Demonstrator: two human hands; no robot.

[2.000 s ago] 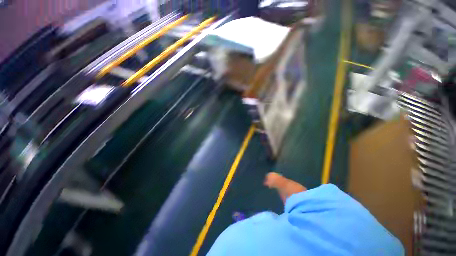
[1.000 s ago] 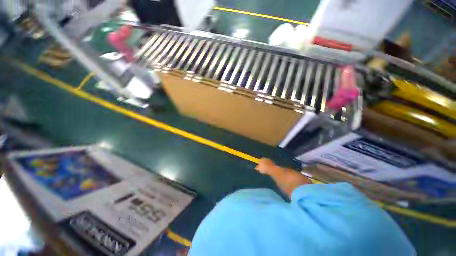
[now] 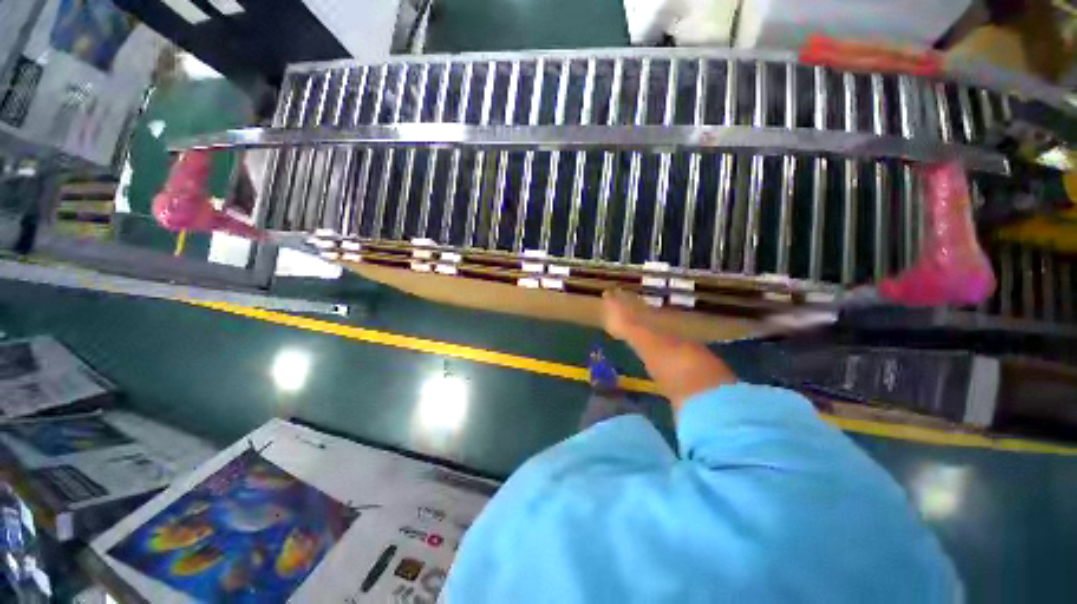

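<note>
My right hand (image 3: pixel 628 325), bare below a light blue sleeve, reaches forward to the top edges of the flattened brown cartons (image 3: pixel 472 289). These stand along the near side of the roller conveyor (image 3: pixel 532 201). The fingers are small and blurred; I cannot tell if they grip an edge or only touch or hover over it. My left hand is not in view.
A silver bar with pink-wrapped ends (image 3: pixel 945 248) runs above the rollers. A red-wrapped bar (image 3: pixel 872 54) lies beyond. Printed white cartons (image 3: pixel 390 507) are at lower left. A yellow line (image 3: pixel 437 348) crosses the green floor. A dark-labelled carton (image 3: pixel 903 383) is at right.
The view has swung from the aisle and dark line round to the roller conveyor, which is now closer and nearly level. My right hand has come up to the flattened cartons' top edges.
</note>
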